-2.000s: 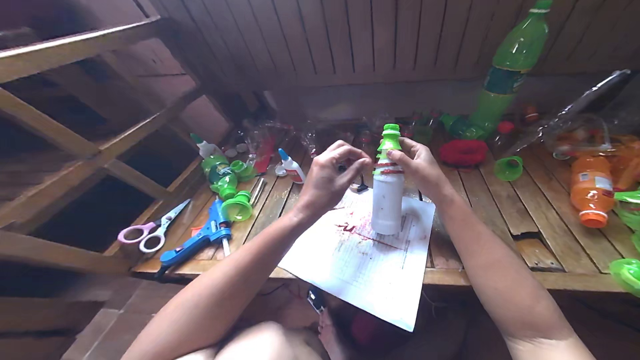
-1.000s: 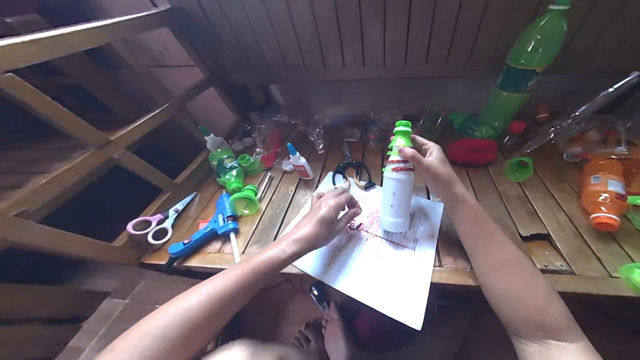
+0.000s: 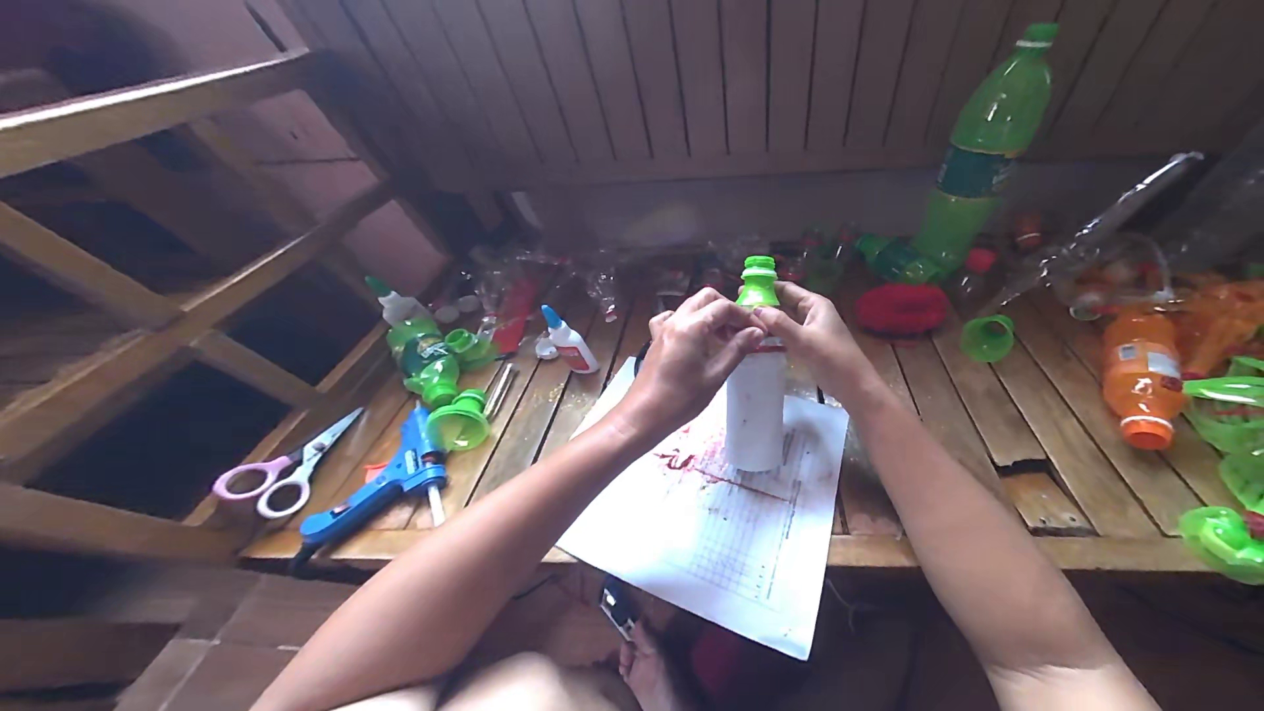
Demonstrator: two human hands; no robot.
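Note:
A white cylinder (image 3: 755, 410) with a green plastic bottle neck (image 3: 759, 281) at its top stands upright on a printed paper sheet (image 3: 731, 553). Both hands meet at the base of the green neck. My right hand (image 3: 815, 331) holds it from the right. My left hand (image 3: 696, 346) has its fingertips pinched against the front; whether something small is between them is hidden. Red marks and bits lie on the paper left of the cylinder. A white glue bottle with a blue tip (image 3: 570, 346) stands behind my left forearm.
Scissors (image 3: 291, 469) and a blue hot glue gun (image 3: 385, 484) lie at the left front. Cut green bottle pieces (image 3: 459, 420) are beside them. A tall green bottle (image 3: 978, 158), a red bundle (image 3: 902, 308) and an orange bottle (image 3: 1143, 380) are at the right.
One second ago my left hand was low over the paper, apart from the cylinder; it has risen to the green neck. My right hand has stayed at the neck.

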